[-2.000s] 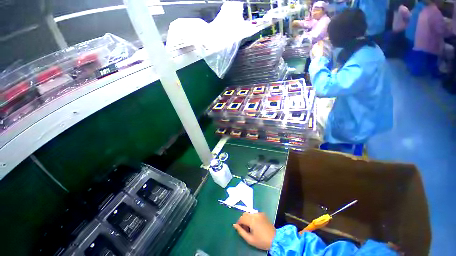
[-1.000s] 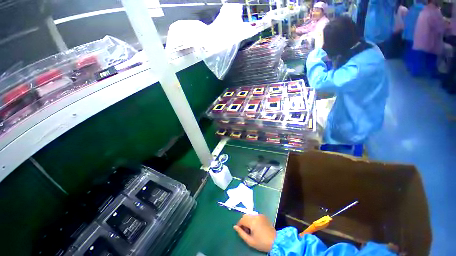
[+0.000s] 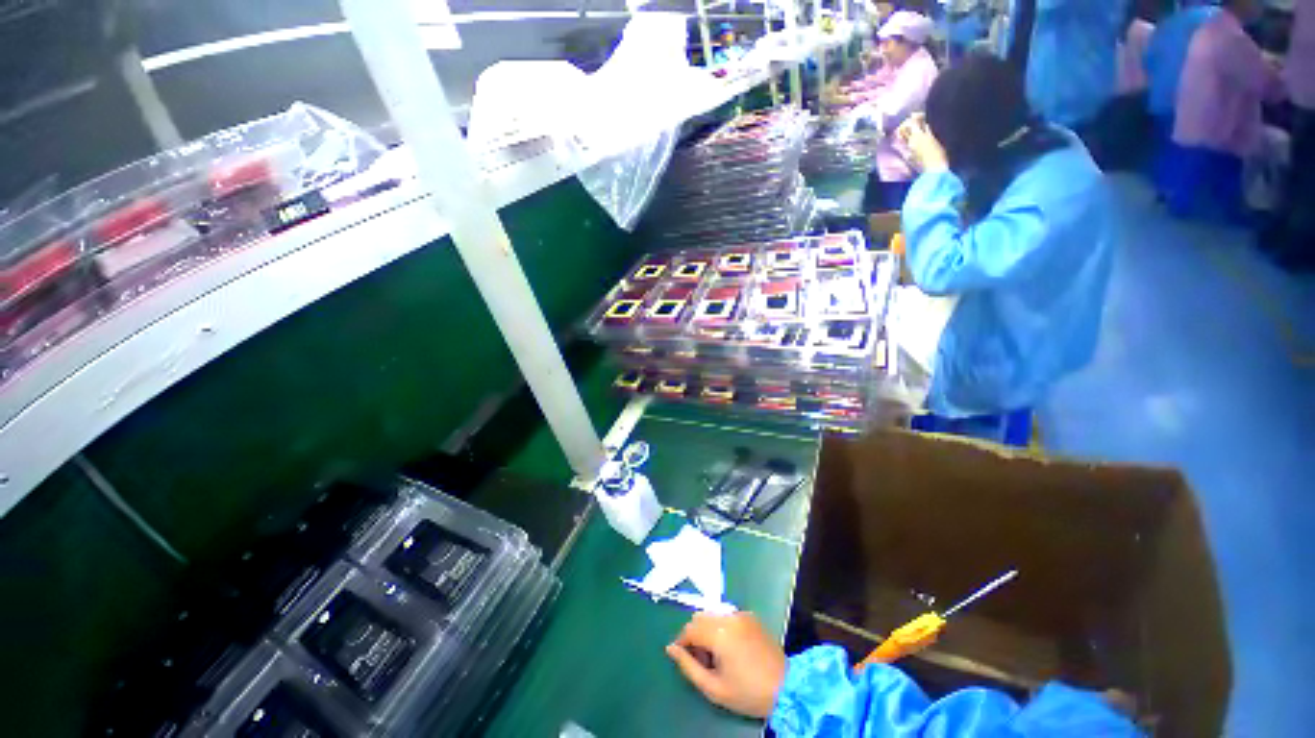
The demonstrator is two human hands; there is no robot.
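Observation:
My right hand [image 3: 731, 663] rests on the green bench with its fingers curled, just below a crumpled white wipe [image 3: 689, 559]. Nothing clear shows in it, and its palm side is hidden. My left hand is out of the picture. A white bottle with a shiny top [image 3: 629, 509] stands behind the wipe, by the shelf post. Dark items in a clear bag [image 3: 749, 493] lie to its right. A clear blister tray [image 3: 465, 623] at the lower left holds black units [image 3: 356, 642] in its pockets.
An open brown carton [image 3: 1031, 534] is at the bench's right edge. A yellow-handled screwdriver [image 3: 906, 637] lies near my sleeve, its shaft over the carton. Stacked trays of red-and-black units [image 3: 743, 310] stand farther back. A person in a blue smock [image 3: 1024, 274] is beside them.
The view has shifted slightly. My right hand stays in the same place and pose. The person in blue has moved their head and arms, and a person in pink behind has shifted.

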